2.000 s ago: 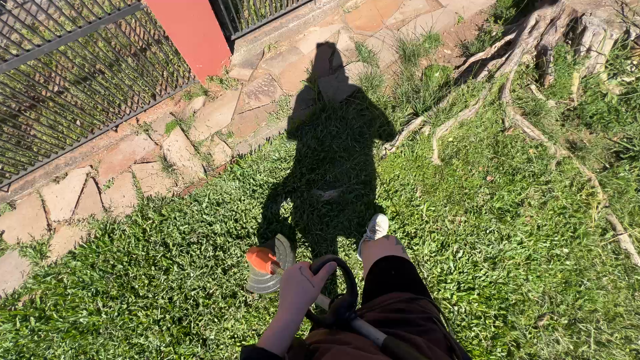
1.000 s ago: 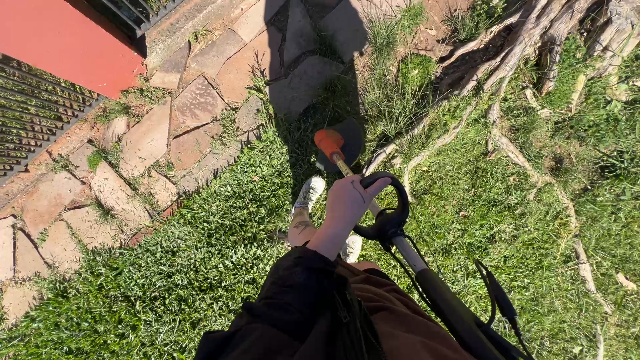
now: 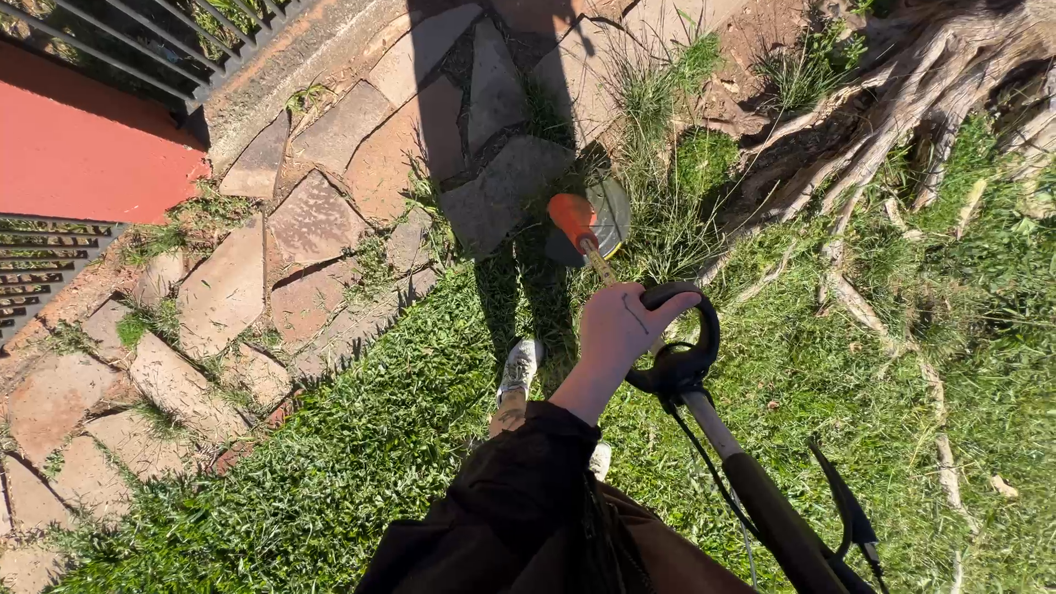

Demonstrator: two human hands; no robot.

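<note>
My left hand (image 3: pixel 620 326) is closed around the black loop handle (image 3: pixel 697 351) of a string trimmer. Its shaft (image 3: pixel 711 423) runs from the lower right, past my hand, to an orange motor head (image 3: pixel 571 216) with a round guard (image 3: pixel 609 216). The head is over the edge of the stone paving, beside tall grass tufts (image 3: pixel 652 107). A black grip sleeve (image 3: pixel 771 511) and a cable lie along the rear of the shaft. My right hand is outside the view.
Irregular paving stones (image 3: pixel 223 285) border the lawn (image 3: pixel 330 495) on the left. A red pillar (image 3: pixel 91 140) and metal fence (image 3: pixel 157 41) stand at the upper left. Exposed tree roots (image 3: pixel 883 107) spread at the right. My shoe (image 3: pixel 520 367) is on the grass; my shadow falls across the stones.
The trimmer head has moved from over the lawn to the paving edge by the grass tufts. The view has shifted toward the stones. My left hand keeps its hold on the loop handle.
</note>
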